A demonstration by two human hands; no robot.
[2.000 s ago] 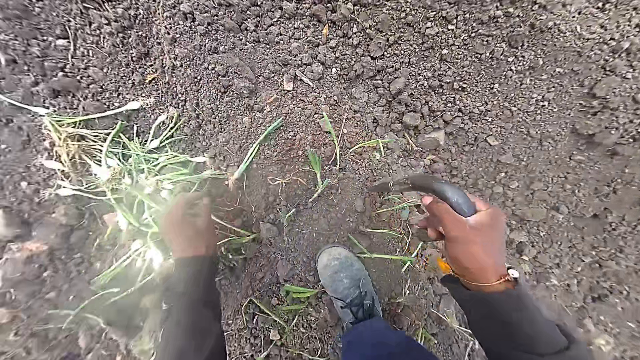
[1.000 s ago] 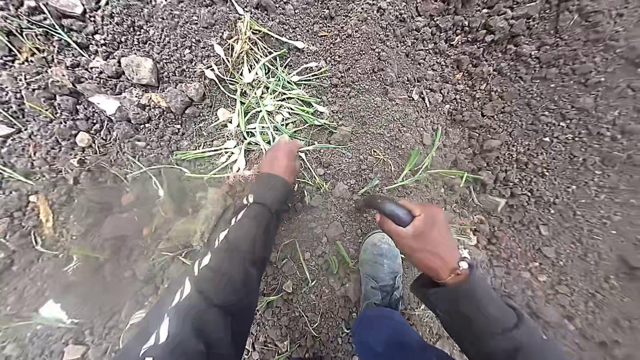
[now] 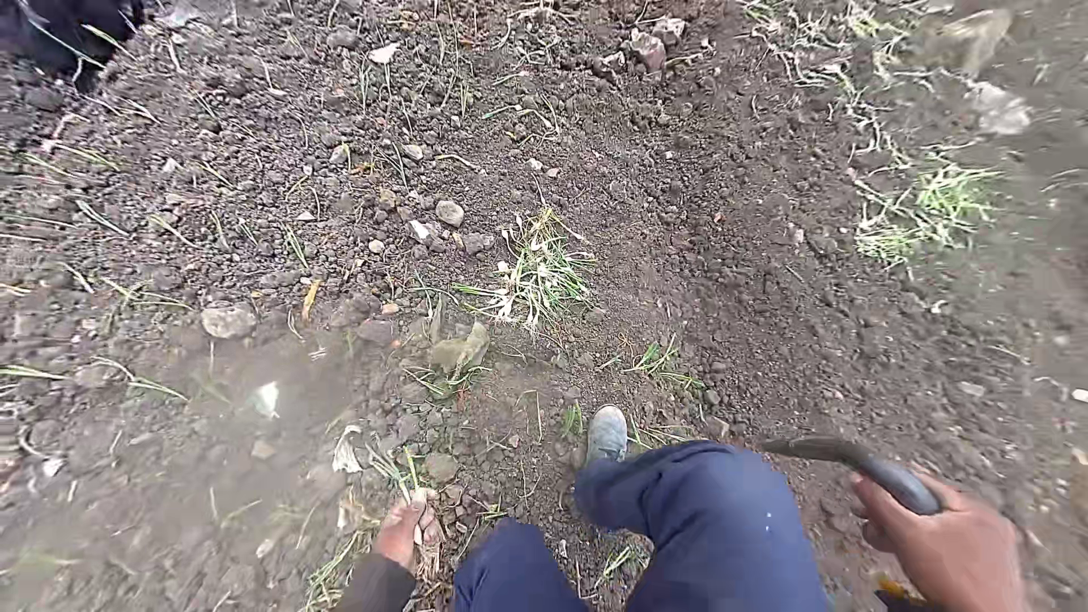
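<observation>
My left hand (image 3: 410,529) is closed around a few green-leaved seedlings (image 3: 399,476) at the lower left, low over the soil beside dry stalks. At the lower right, my right hand (image 3: 952,531) grips the dark handle of a curved hand tool (image 3: 888,476); its narrow end points left, past my raised knee. A loose pile of onion-like seedlings with white bulbs (image 3: 544,276) lies on the soil ahead of my shoe. Small green seedlings (image 3: 659,361) lie near the toe of the shoe.
My grey shoe (image 3: 607,433) is on the soil. Stones (image 3: 228,321) and clods are scattered at the left. Another green bunch (image 3: 952,204) lies at the upper right. Rows of thin seedlings (image 3: 170,229) stand at the upper left. Something dark (image 3: 68,38) is in the top left corner.
My left hand was at the seedling pile; now it is away from it, near my left knee, with seedlings in it. My right hand keeps the tool. The view has shifted widely.
</observation>
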